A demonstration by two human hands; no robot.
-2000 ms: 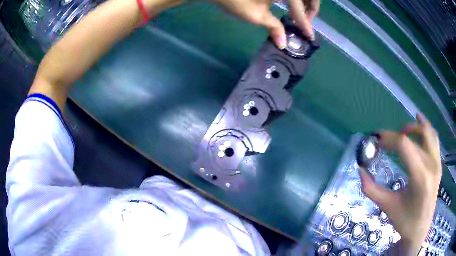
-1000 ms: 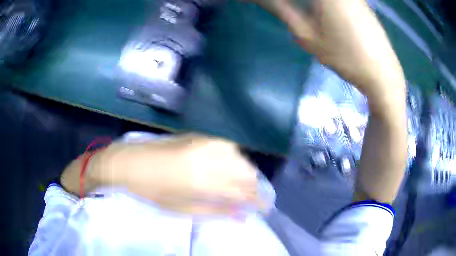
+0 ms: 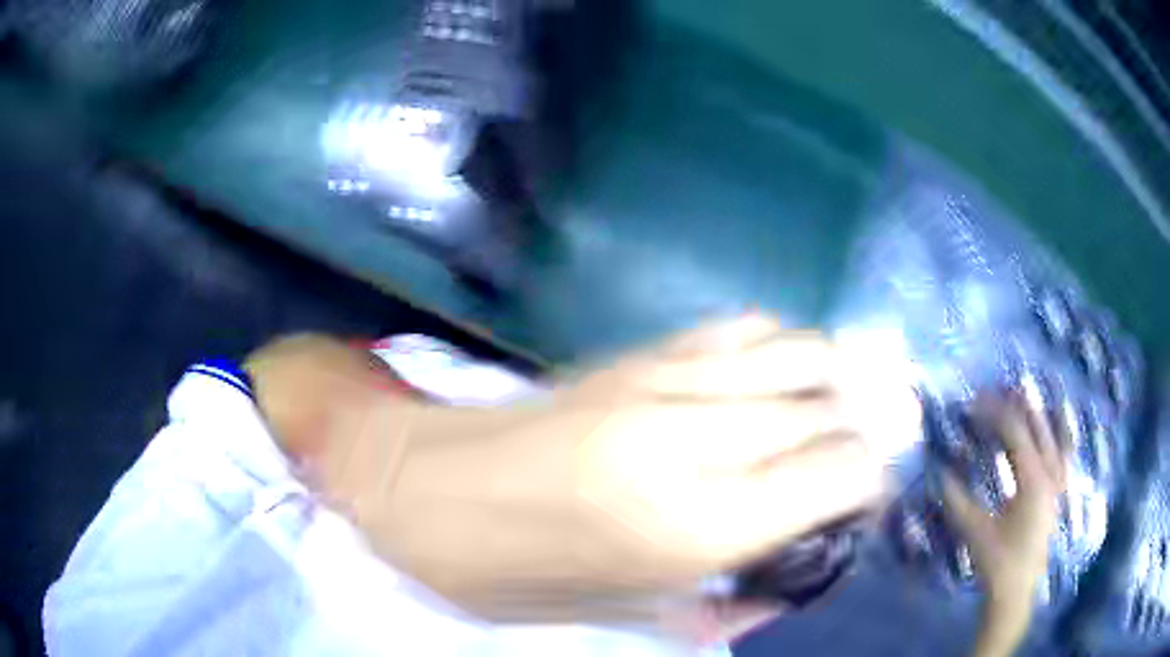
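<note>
The frame is strongly blurred. A dark holder strip (image 3: 462,96) lies on the green bench at the upper left, its near part lost in glare. My left hand (image 3: 719,449) is large in the lower middle, with a dark round unit (image 3: 815,562) between thumb and fingers. My right hand (image 3: 1014,494) is small at the lower right, over a clear blister tray (image 3: 917,244) holding round units. Its thumb and fingers are apart around a bright spot; whether it grips a unit cannot be told.
The green bench (image 3: 693,193) runs across the view, its near edge crossing in front of my body. Pale rails (image 3: 1026,64) curve along the upper right. Shiny clear material (image 3: 128,26) shows at the top left, and more glossy trays (image 3: 1152,565) at the right edge.
My left hand has moved from over the strip, past my body, to the tray side. My right hand reached up across the bench and is now back low over the tray. The view has shifted.
</note>
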